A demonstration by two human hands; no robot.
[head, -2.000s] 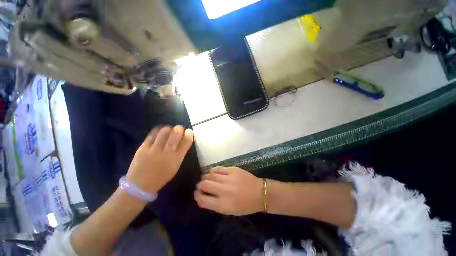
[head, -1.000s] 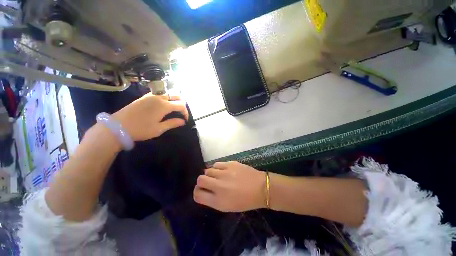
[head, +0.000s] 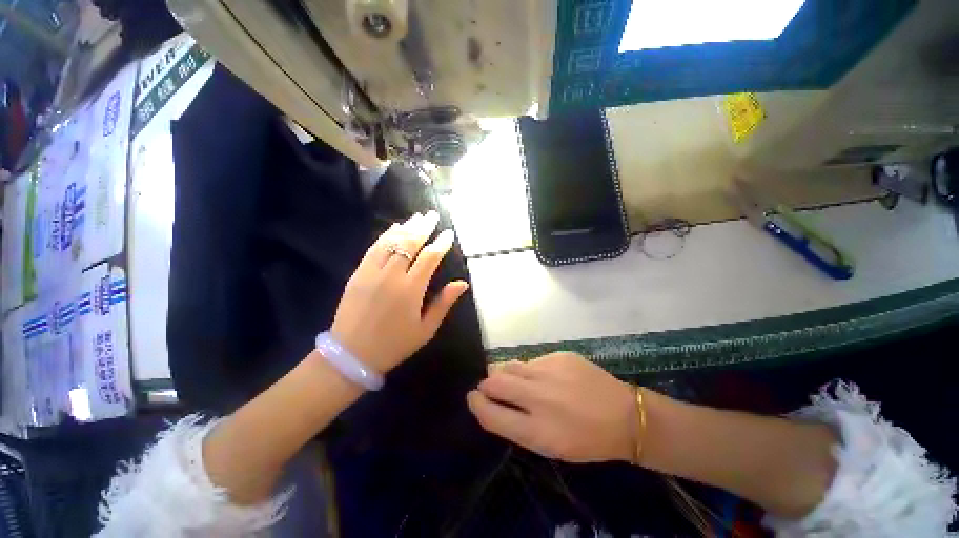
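A dark garment [head: 247, 242] lies on the white table under the sewing machine head [head: 421, 63] and hangs over the table's front edge. My left hand [head: 394, 289] lies on the garment just in front of the presser foot area, palm down with fingers spread, a ring and a pale bangle on it. My right hand [head: 557, 408] pinches the garment's right edge between thumb and fingers at the table's front edge. The needle and presser foot are too blurred and glared to make out.
Right of the needle area lie a black smartphone [head: 573, 189], a loose thread [head: 662, 240] and blue-and-green thread snips [head: 808, 242]. Printed packaging sheets [head: 79, 231] cover the table's left. A bright screen [head: 710, 23] is on the machine above.
My left hand has drawn back from beside the needle area toward me and lies flatter on the garment. My right hand keeps its hold on the edge. The whole view has shifted.
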